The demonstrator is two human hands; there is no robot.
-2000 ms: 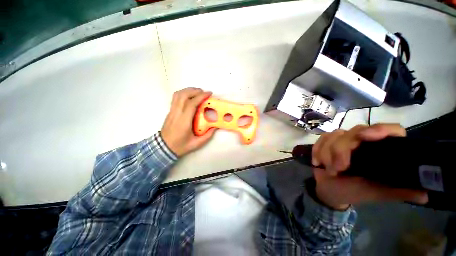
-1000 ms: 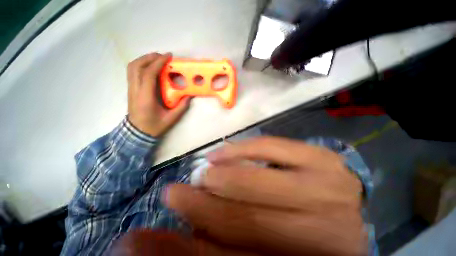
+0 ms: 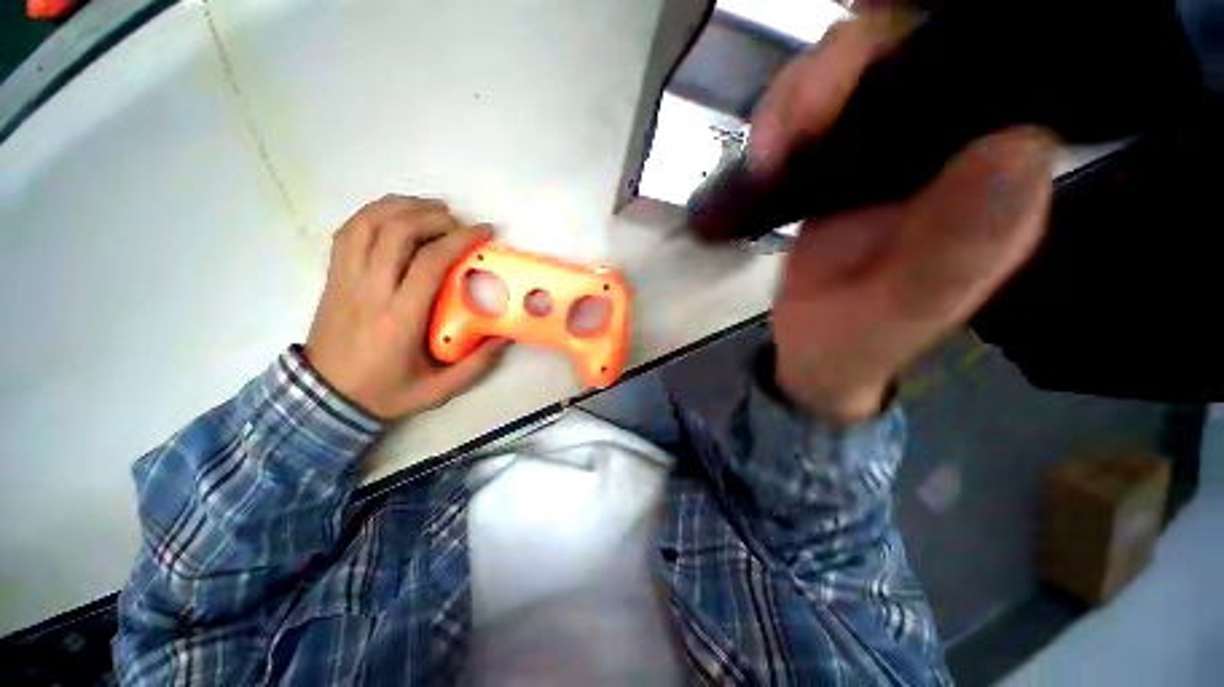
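Observation:
An orange controller-shaped housing lies on the white workbench near its front edge, two large openings and a small one facing up. My left hand holds its left grip, thumb below and fingers above. My right hand is blurred and wrapped around the black electric screwdriver, right of the housing. The driver's narrow end points left toward the housing, apart from it. The bit is too blurred to see clearly. The screw feeder stands behind the driver, largely hidden by it and my right hand.
The white workbench has a dark front edge running diagonally below the housing. A green surface with an orange piece shows at the top left corner. A cardboard box stands on the floor at the lower right.
A second ago my right hand was off the driver, low in front of my body; now it is up around the driver. The housing remains in my left hand and appears slightly lower and tilted.

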